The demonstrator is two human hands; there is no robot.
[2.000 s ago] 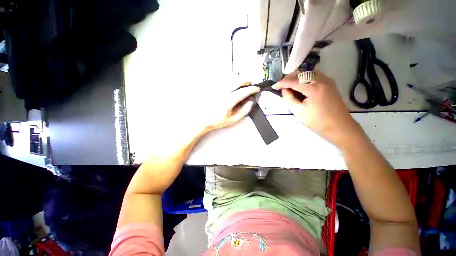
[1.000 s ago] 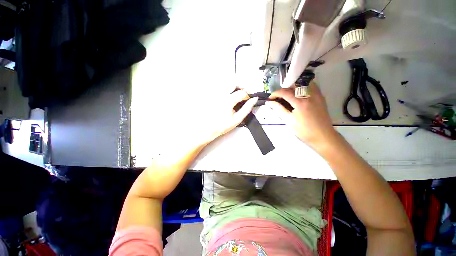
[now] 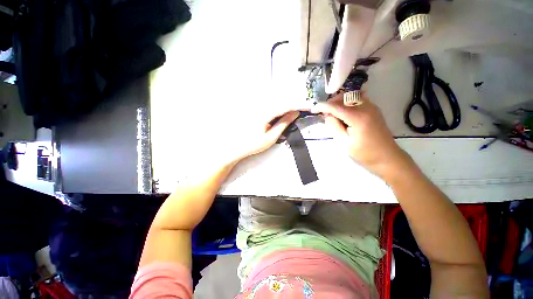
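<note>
A dark fabric strip [image 3: 302, 159] lies in front of the sewing machine's needle area [image 3: 316, 87]. Its free end hangs down toward the table's front edge. My left hand [image 3: 279, 131] holds the strip's upper part, fingers bent around it. My right hand [image 3: 356, 128] pinches the strip's far end with thumb and finger, just below the presser foot area and beside the pale knurled knob [image 3: 352, 97]. The fingertips of both hands are close together. The folds of the strip between them are partly hidden by the fingers.
Black-handled shears [image 3: 431, 96] lie on the machine bed at right. Thread snips [image 3: 524, 139] and thin tools lie at the right edge. A black garment pile [image 3: 87, 52] is at upper left, above a grey side surface [image 3: 102, 143]. A red basket [image 3: 384, 251] is below the table.
The strip and both hands have moved slightly toward me, away from the needle area. The strip's free end hangs more nearly straight. The camera view has shifted a little.
</note>
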